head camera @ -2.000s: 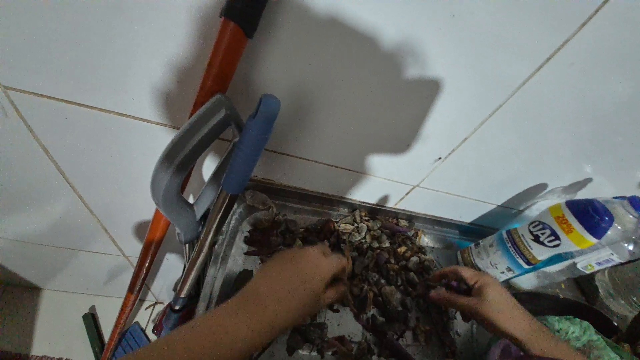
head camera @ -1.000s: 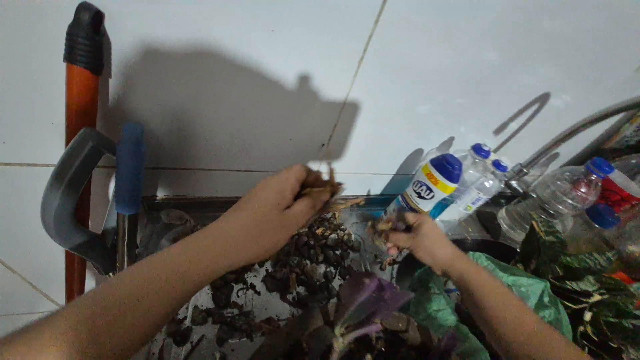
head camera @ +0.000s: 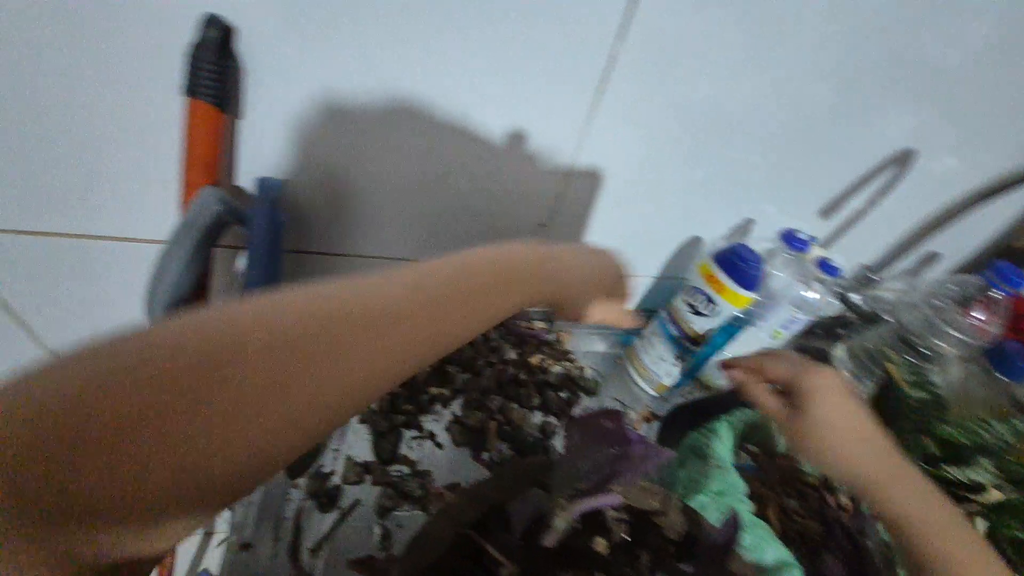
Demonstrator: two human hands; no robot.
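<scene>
My left hand (head camera: 588, 284), blurred, is over the far edge of a metal tray (head camera: 596, 340), just left of a cleaner bottle with a blue cap (head camera: 692, 316). Its fingers point down and are partly hidden; whether it holds anything I cannot tell. Dark pebble-like pieces and dry plant bits (head camera: 496, 384) lie scattered on the tray. My right hand (head camera: 776, 384) is above a green plastic bag (head camera: 720, 472) with dark plant debris in it, its fingers bent; I cannot tell if something is between them. A purple-leaved plant (head camera: 608, 456) is at the near side.
Clear plastic bottles with blue caps (head camera: 788, 288) stand behind and right of the cleaner bottle. Green leafy plants (head camera: 952, 440) are at the right. An orange pole with a black end (head camera: 204, 148) and a grey-and-blue handled tool (head camera: 264, 232) lean at the left by the tiled wall (head camera: 448, 56).
My right hand has moved from beside the cleaner bottle to above the green bag. My left hand, which held brown plant bits a second ago, is now nearer the bottle. The view has shifted.
</scene>
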